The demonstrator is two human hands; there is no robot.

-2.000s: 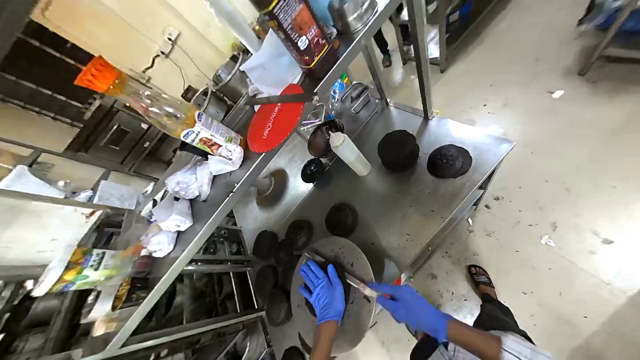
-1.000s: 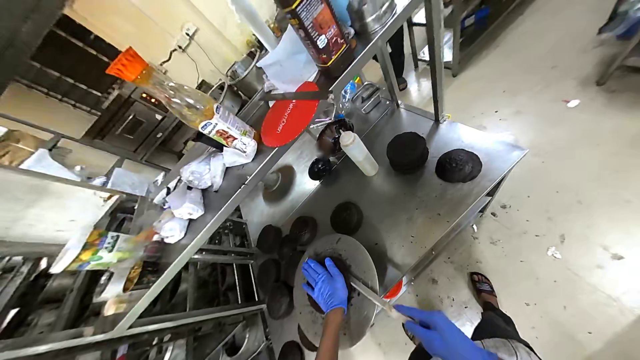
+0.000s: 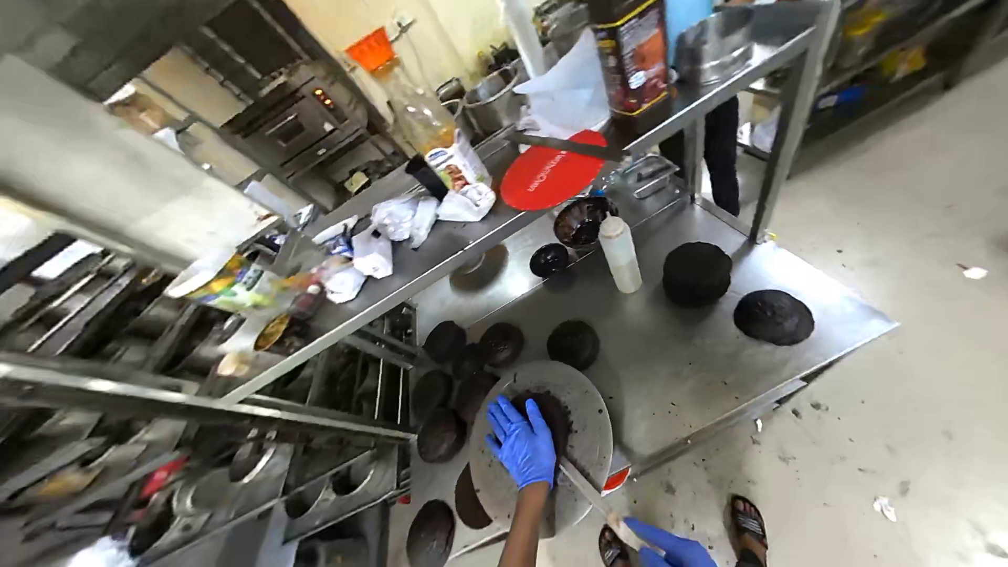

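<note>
A dark chocolate cake layer [image 3: 555, 417] lies on a round grey turntable [image 3: 587, 472] near the bottom middle. My left hand [image 3: 523, 442], in a blue glove, rests flat on top of it with fingers spread. In its blue glove, my right hand [image 3: 669, 545] is closed around the light handle of a long knife [image 3: 584, 482]. The blade points up and left, its far end at the cake's lower right edge, partly hidden. Several more dark cake layers [image 3: 573, 344] lie left of and behind the turntable. Farther right are a taller dark cake [image 3: 697, 273] and a flat layer [image 3: 773, 317].
A squeeze bottle [image 3: 620, 256] and a dark-smeared bowl [image 3: 584, 220] stand on the steel table [image 3: 669, 394]. Above its far side, a steel shelf [image 3: 441, 276] holds a red disc [image 3: 551, 173], bottles and white piping bags. A person's dark-clothed legs [image 3: 720, 153] are behind the shelf.
My right hand with the knife has moved away from the turntable, down and to the right, and less of the blade lies over the cake. My left hand remains on the cake.
</note>
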